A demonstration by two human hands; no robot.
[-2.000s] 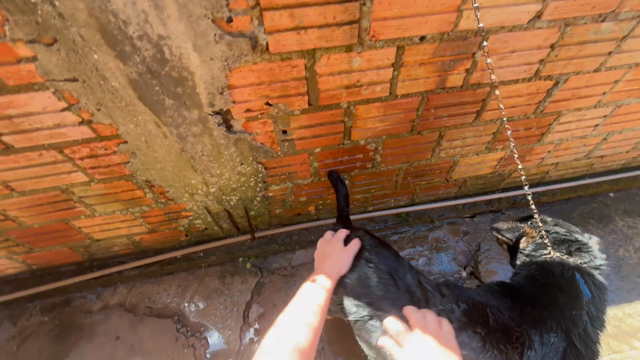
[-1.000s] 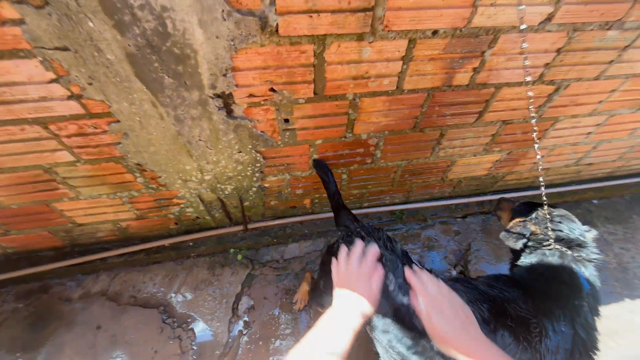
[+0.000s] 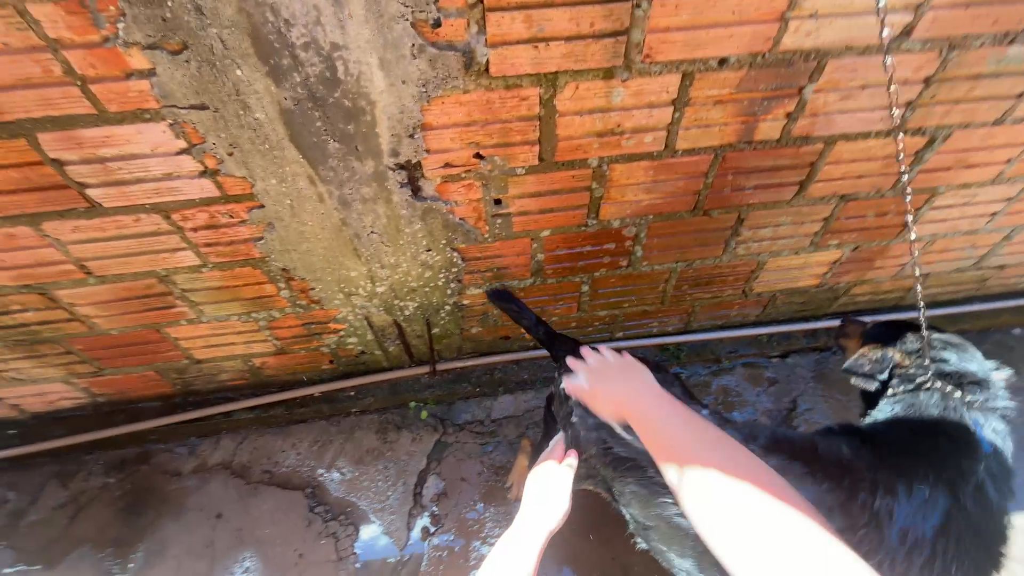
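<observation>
A wet black dog [image 3: 864,480] with tan markings stands with its head at the right and its rump near the centre. My right hand [image 3: 612,384] lies on its rump, just beside the base of the raised black tail [image 3: 524,318], fingers spread. Lower down, my left hand [image 3: 552,480] touches the rear of the dog at its hind leg; its fingertips are partly hidden against the fur. A metal chain [image 3: 908,200] runs from the top edge down to the dog's neck, where something blue [image 3: 980,432] shows.
Behind the dog rises a brick wall [image 3: 664,192] with a rough concrete column [image 3: 344,160]. A thin pipe [image 3: 320,390] runs along its base, and short dark rods [image 3: 430,346] stand by it. The cracked concrete floor [image 3: 264,512] is wet, with puddles [image 3: 374,544].
My right hand has moved left along the dog's back to the tail base. My left hand has moved from the top of the rump down to its rear side.
</observation>
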